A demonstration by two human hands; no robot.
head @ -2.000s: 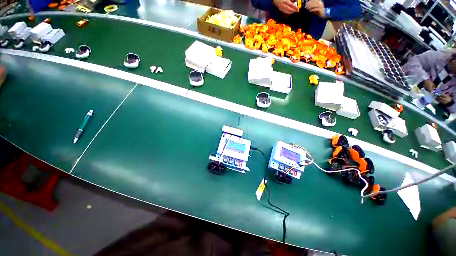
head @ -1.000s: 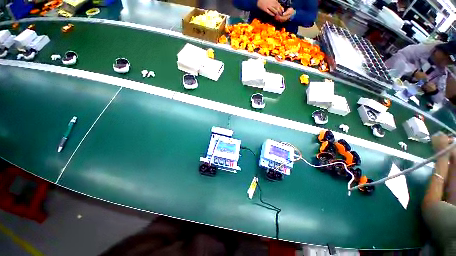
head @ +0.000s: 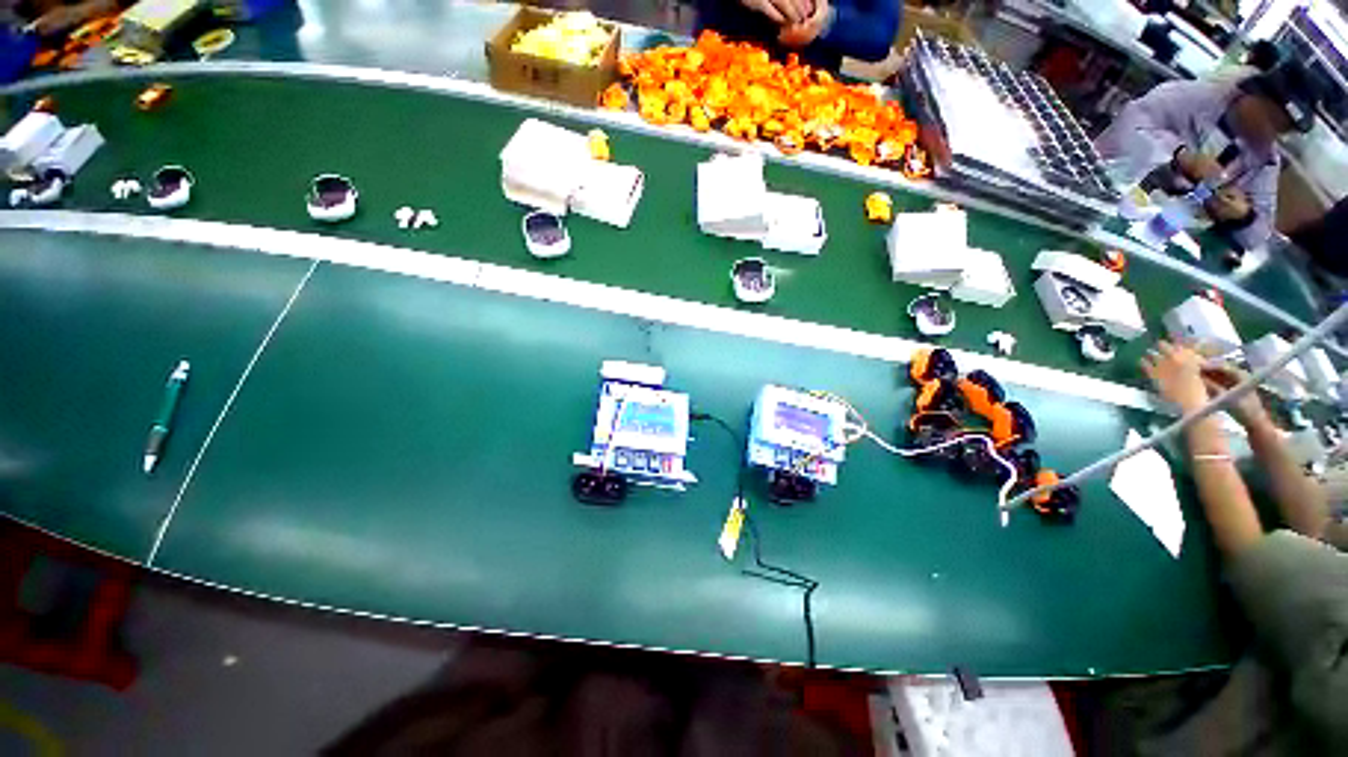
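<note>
Neither of my hands is in the picture. Nearest in front of me on the green bench stand two small testers. The left tester has a light-blue screen, a white bar above and a black oval piece at its front edge. The right tester has a purple-blue screen, coloured wires on its right and a black piece in front. A yellow-white tag lies below them by a black lead that runs to the bench edge. A cluster of orange-and-black parts lies to the right.
A green belt behind a white rail carries white boxes, round cases and tiny white pieces. A pen lies left, white paper right. Another person's hands reach in at right, beside a thick cable.
The view has shifted, so bench things appear further left and slightly higher. The other person's arms at the right now reach to the belt's edge. The testers, pen and parts keep their places.
</note>
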